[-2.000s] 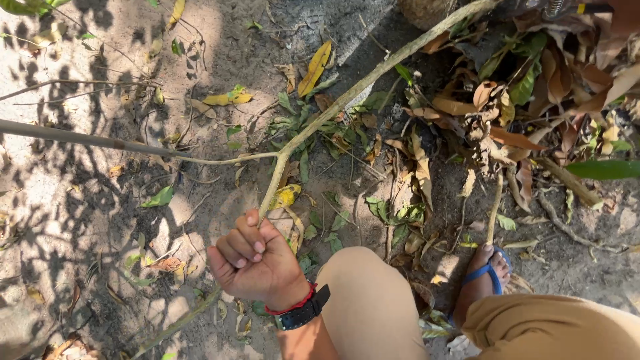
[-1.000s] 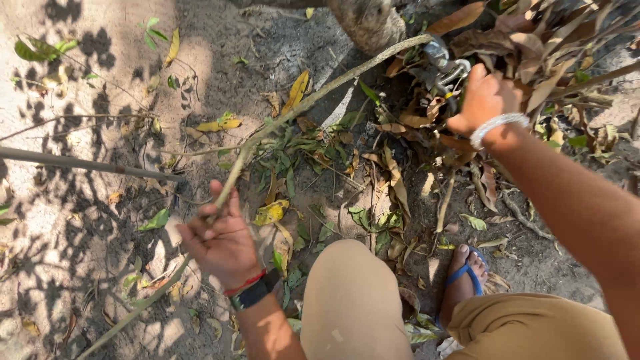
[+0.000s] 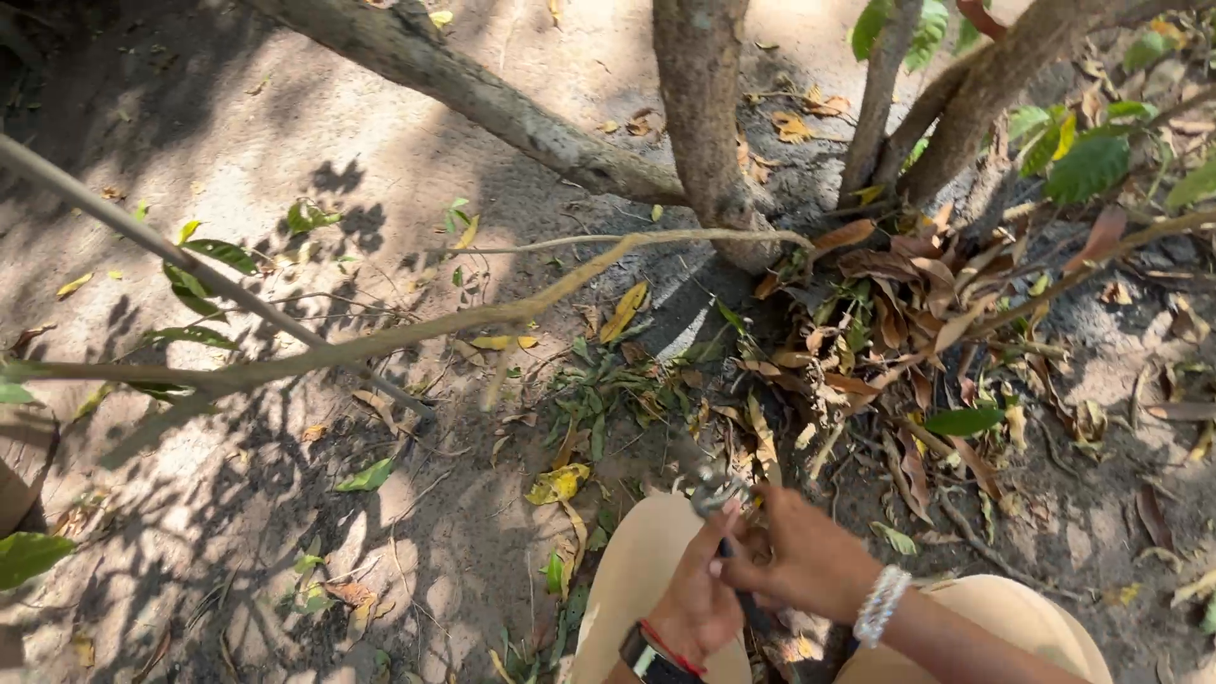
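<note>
Both my hands meet low in the view, between my knees, on a pair of pruning shears (image 3: 719, 496) with a metal head and dark handles. My left hand (image 3: 698, 594), with a watch and a red cord at its wrist, closes around the handles. Against it, my right hand (image 3: 803, 556), with a beaded bracelet, has its fingers on the tool near its pivot. Whether the blades are apart is too blurred to tell. Beyond my hands a long, bent, bare branch (image 3: 418, 328) stretches from the left edge toward the tree base, touched by neither hand.
A thick tree trunk (image 3: 703, 114) rises at the top centre, with a slanting limb (image 3: 494, 104) to its left. Further stems (image 3: 978, 104) stand at right above a heap of dry leaves (image 3: 902, 304). A straight pole-like stem (image 3: 190, 261) crosses at left. Fallen leaves dot the soil.
My left hand has let go of the branch. My right hand, with the shears near the branch's far end a second ago, has come back to my left hand. The view has shifted up toward the trunks.
</note>
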